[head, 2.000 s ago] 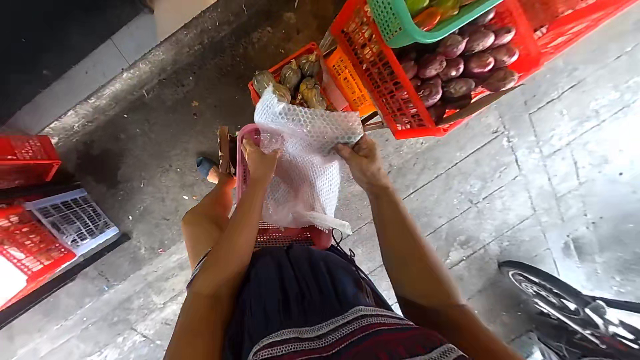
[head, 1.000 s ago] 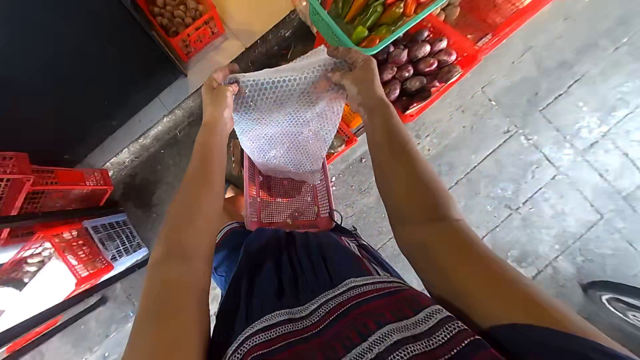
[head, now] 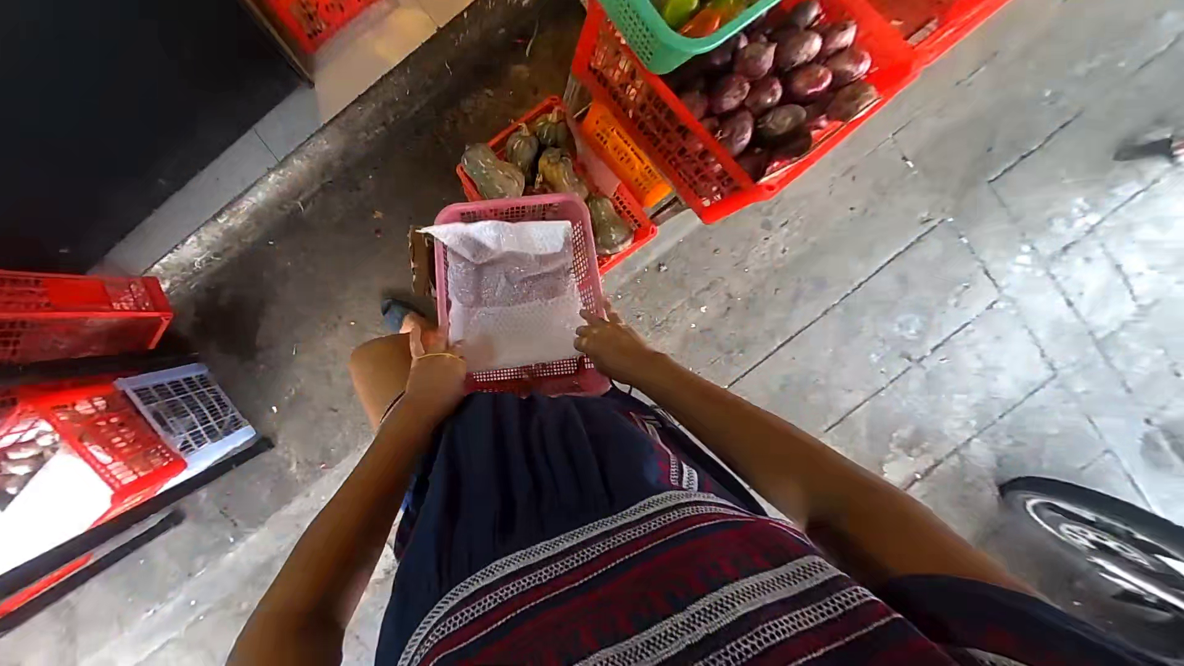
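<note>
A pink plastic basket rests at my lap, lined with a sheet of bubble wrap. The wrap lies inside against the basket's floor, its far edge folded and one corner poking over the left rim. My left hand is at the basket's left side near the close end, its fingers partly hidden by the rim. Opposite it, my right hand has its fingers at the right rim, by the wrap's edge. Whether either hand grips the rim cannot be made out.
Beyond the basket, a red crate holds squashes. To its right, purple produce fills a larger red crate under a green basket of peppers. Red crates stand at left; a wheel is at lower right.
Both hands have come down from holding the bubble wrap up by its far corners to the basket's sides. The wrap now lies inside the basket.
</note>
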